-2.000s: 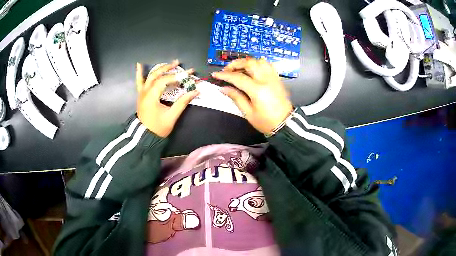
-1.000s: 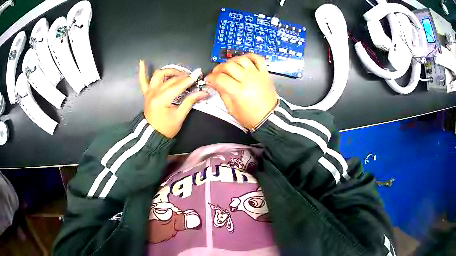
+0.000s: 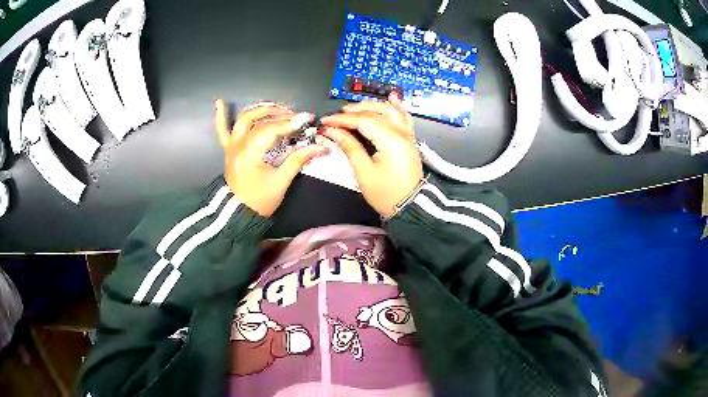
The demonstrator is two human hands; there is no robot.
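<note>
A white half-shell housing (image 3: 334,168) lies on the black bench in front of me, partly hidden under both hands. My left hand (image 3: 264,159) grips its wide head, thumb and fingers at the small control board (image 3: 309,133). My right hand (image 3: 378,147) has its thumb and index fingertips pinched at the same board, beside a bit of red wire. The exact contact there is too small to tell. The blue test board (image 3: 407,70) lies just beyond my right hand, with a red-black row along its near edge.
Several open half-shells (image 3: 101,70) fan out at left. A long curved neck-band (image 3: 522,101) lies right of the test board. Bundled white assemblies (image 3: 613,77) and a meter with a lit blue screen (image 3: 666,58) stand at far right.
From two seconds ago, both hands have closed in over the control board, and my right hand has come nearer my left. The view has shifted slightly.
</note>
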